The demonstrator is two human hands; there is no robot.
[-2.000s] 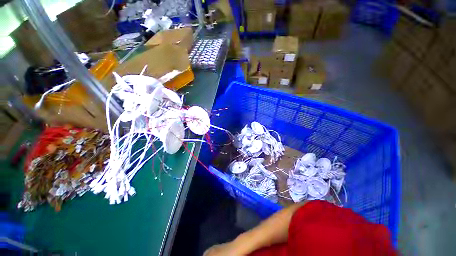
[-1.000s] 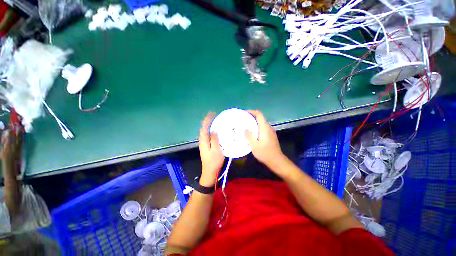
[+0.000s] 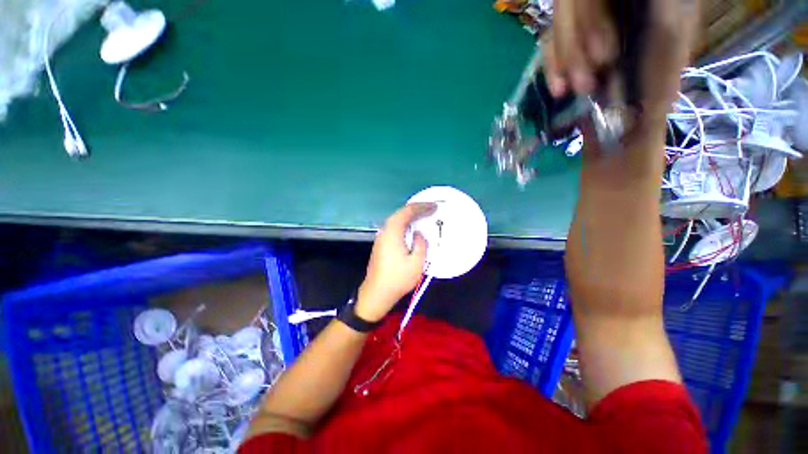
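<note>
A white round lamp base (image 3: 462, 232) lies at the front edge of the green-topped bench, with its flat face up. My left hand (image 3: 395, 259) holds it at its left side, thumb and fingers on it. A white cord and thin red wires hang from it towards my lap. My right hand (image 3: 589, 44) is raised over the bench at the upper right, blurred, with its fingers around the dark body of the screwdriver (image 3: 627, 66). The metal nose end of the driver is blurred below the hand.
A heap of wired lamp bases (image 3: 709, 182) lies at the right bench edge. Another lamp base (image 3: 133, 37) and a whitish plastic bag (image 3: 22, 53) are at the upper left. A blue crate (image 3: 84, 372) holding wired bases is below left; another blue crate (image 3: 700, 355) is below right.
My right hand has let go of the lamp base and moved up and right to the screwdriver. My left hand still holds the base. The view has shifted from the crate to the bench.
</note>
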